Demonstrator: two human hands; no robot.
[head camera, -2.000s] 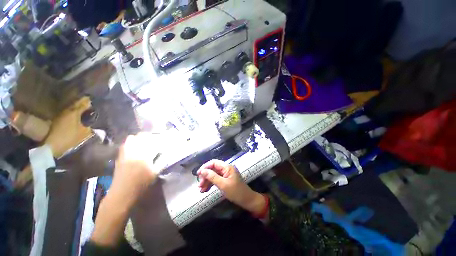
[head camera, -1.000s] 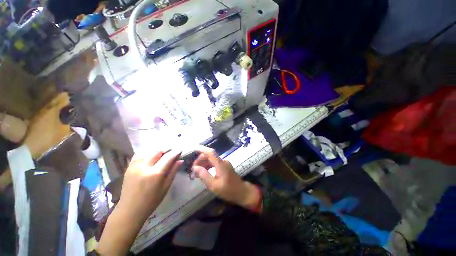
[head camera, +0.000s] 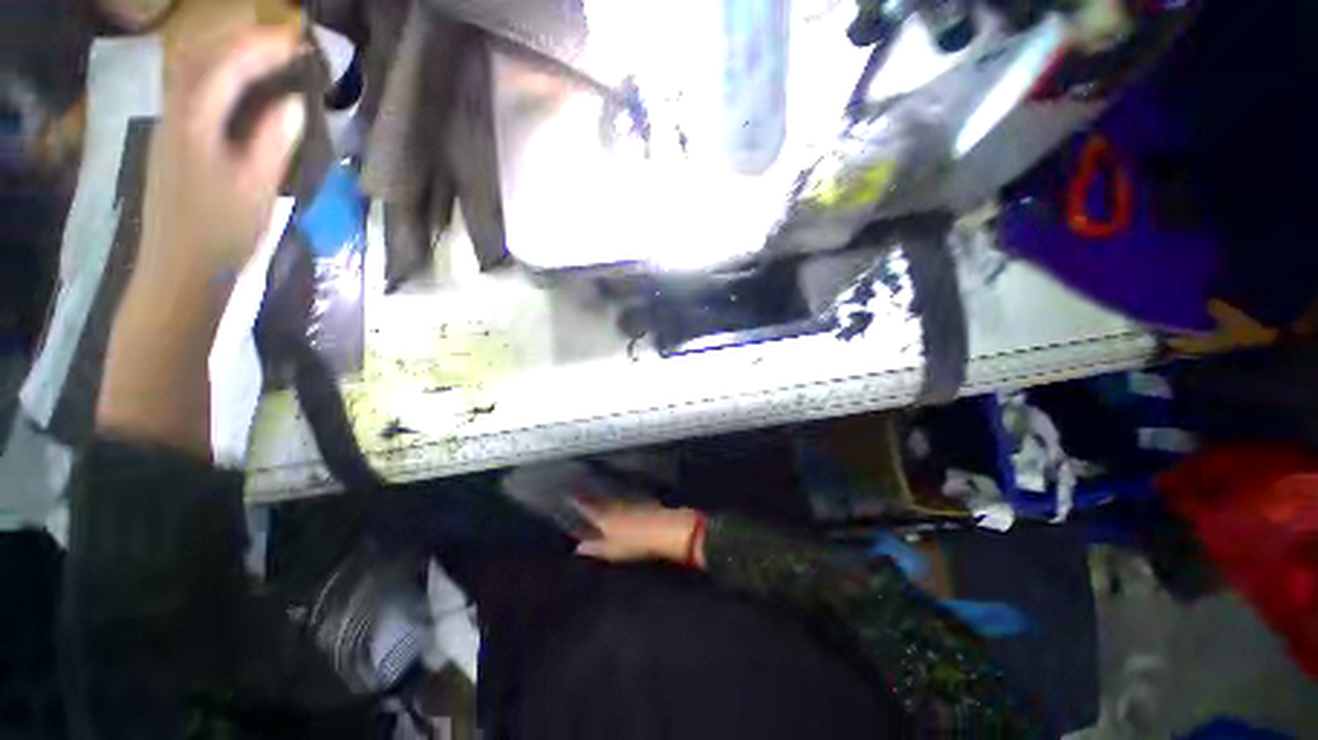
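My left hand (head camera: 239, 138) is at the upper left, blurred, its fingers curled over the layered cut panels; whether it grips a piece is unclear. My right hand (head camera: 636, 532) is low in the centre, below the table edge, against a pale grey piece (head camera: 557, 492) over my dark clothing; its grip is unclear. Brown-grey fabric pieces (head camera: 434, 138) hang left of the needle area of the sewing machine (head camera: 636, 174), which glares white. A long dark strip (head camera: 330, 412) crosses the table's front edge at left.
The white table (head camera: 477, 347) has a ruled front edge. A dark band (head camera: 940, 311) crosses it at right. Red scissor handles (head camera: 1099, 188) lie on purple cloth (head camera: 1156, 253). A blue-edged bin with white offcuts (head camera: 1034, 455) and a red bag or cloth (head camera: 1250, 506) are lower right.
My left hand has moved from the needle area to the panels at upper left. My right hand has dropped below the table edge. The view has turned and shifted, showing less of the machine's top.
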